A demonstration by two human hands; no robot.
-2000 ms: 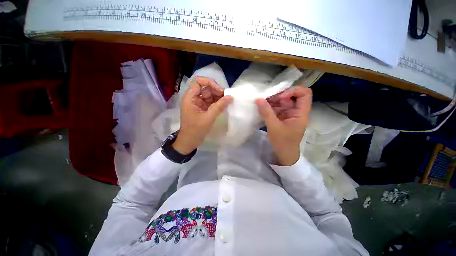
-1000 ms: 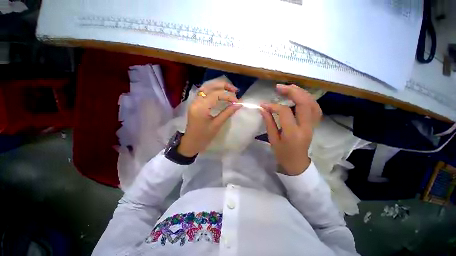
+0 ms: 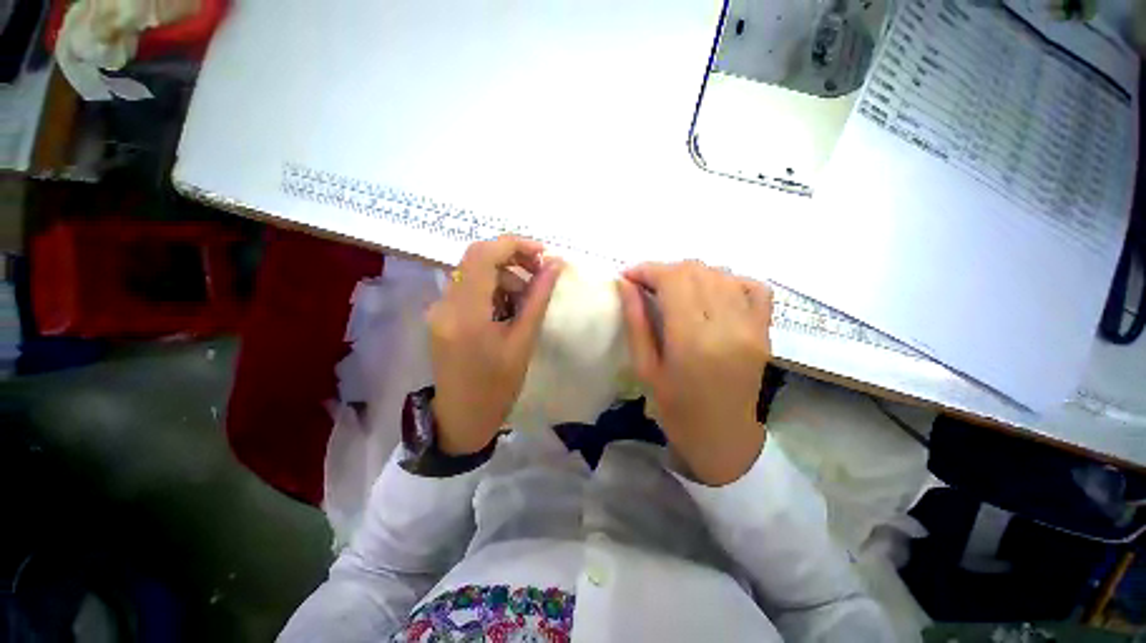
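A small cream fabric piece (image 3: 581, 329) is held between my two hands at the table's front edge and hangs down towards my lap. My left hand (image 3: 488, 339) pinches its upper left side between thumb and fingers. My right hand (image 3: 699, 354) pinches its upper right side. Something slim and dark shows within my right hand; I cannot tell what it is. The fabric's lower part overlaps other pale cloth, so its end is unclear.
The white table (image 3: 478, 101) has a ruler scale along its edge. A machine's metal plate (image 3: 792, 63) and a printed sheet (image 3: 1005, 126) lie ahead right. A red basket (image 3: 189, 28) holds cream pieces at far left. White pieces (image 3: 390, 333) drape over dark red cloth (image 3: 283, 377) below.
Both hands have moved up from over my lap to the table's front edge with the fabric. The view has shifted, showing the machine plate, more of the printed sheet and the basket.
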